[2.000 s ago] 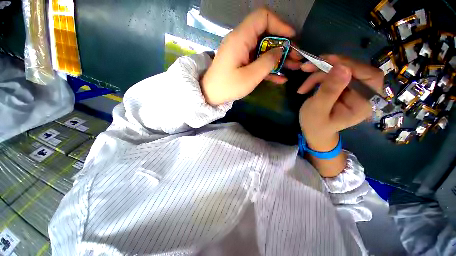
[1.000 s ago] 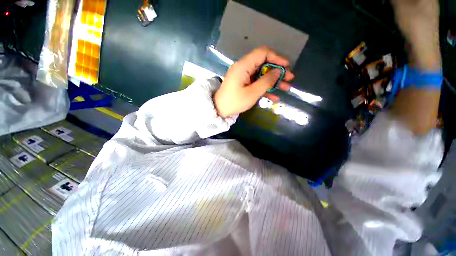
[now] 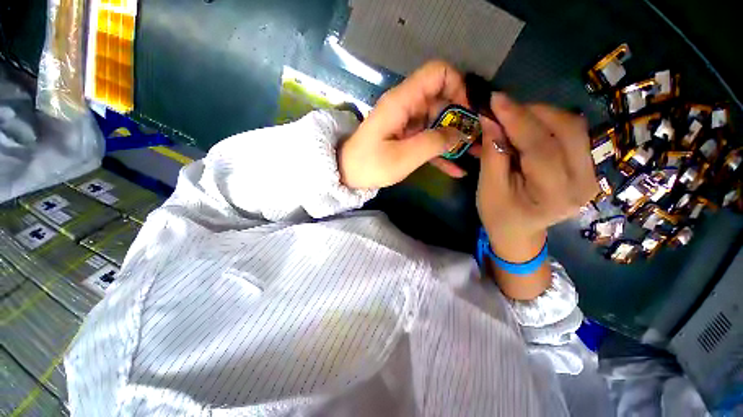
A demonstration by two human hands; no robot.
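Observation:
My left hand (image 3: pixel 387 142) holds a watch-sized display module (image 3: pixel 458 130) with a teal-blue rim and gold parts inside, its thumb over the lower left of the inside. My right hand (image 3: pixel 534 163), with a blue wrist strap (image 3: pixel 515 262), is right beside it, thumb and fingers pinched at the module's right edge. A small black piece (image 3: pixel 479 89) shows at the right fingertips, above the module. Its shape is unclear. A small silvery glint shows within the right hand; whether it is the tweezers cannot be told.
Many small flex assemblies (image 3: pixel 644 187) lie in a loose pile at the right. A grey plate (image 3: pixel 432 37) lies beyond my hands. Yellow-green film (image 3: pixel 305 102) lies left of it. An orange adhesive strip (image 3: pixel 112 57) and a pale film strip (image 3: pixel 63 65) lie at the far left.
The right hand has come back from the upper right to the module. The black piece now shows at its fingertips. The tweezers, clear two seconds ago, no longer show plainly. The left hand still holds the module.

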